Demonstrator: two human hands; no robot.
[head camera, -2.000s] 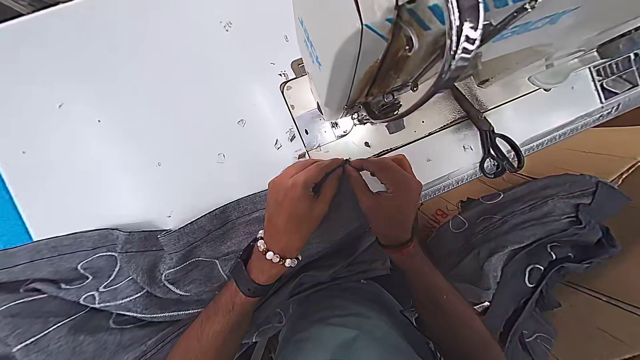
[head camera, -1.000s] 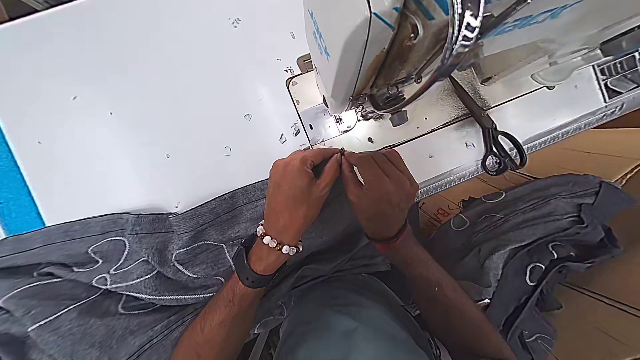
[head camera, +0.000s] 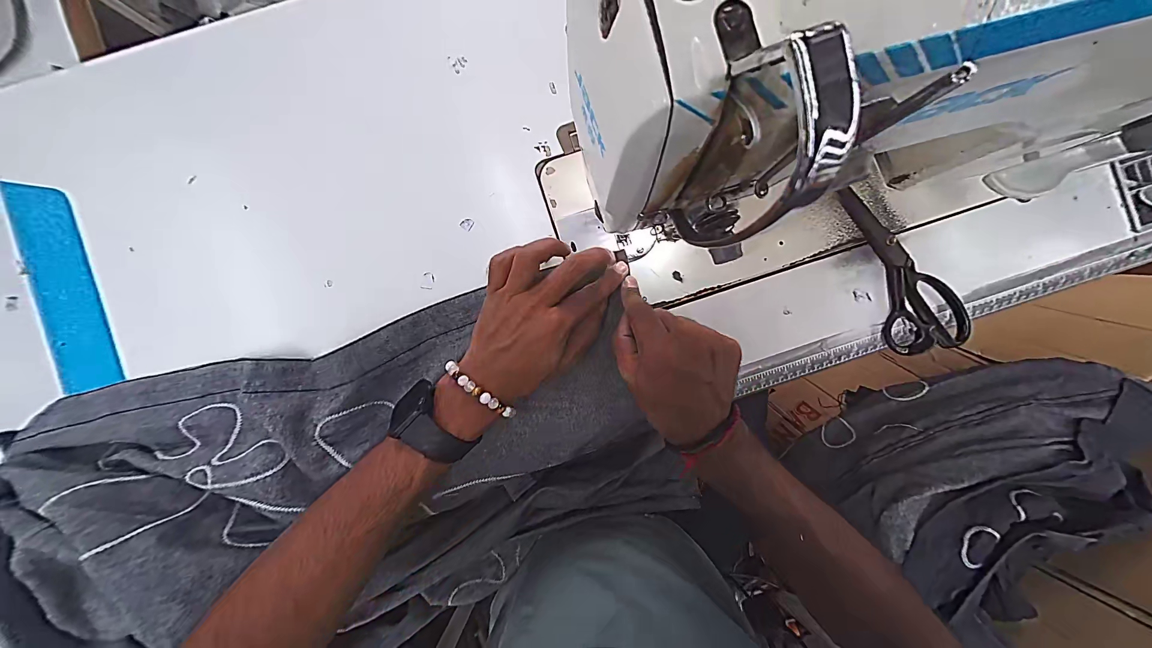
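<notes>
A dark grey denim-like fabric piece (head camera: 387, 360) with white looped stitching lies along the front of the sewing table and over the lap. My left hand (head camera: 549, 315), wearing a beaded bracelet and a dark watch, has its fingertips on the fabric's corner, right at the lit needle area of the sewing machine (head camera: 621, 126). My right hand (head camera: 679, 360) touches the same edge from the right, index finger extended and the other fingers curled. The fingertips of both hands nearly meet. The needle and presser foot are partly hidden by the machine head.
Black-handled scissors (head camera: 913, 306) lie on the machine bed at the right. Another grey fabric piece with white stitching (head camera: 990, 432) rests on cardboard (head camera: 1071, 328) at the lower right. Thread scraps dot the white tabletop (head camera: 315, 180). A measuring tape strip (head camera: 810, 360) runs along the table edge.
Both hands have moved up to the needle area with the fabric edge, which they pinched in front of the machine before. The left hand now lies flatter over the fabric.
</notes>
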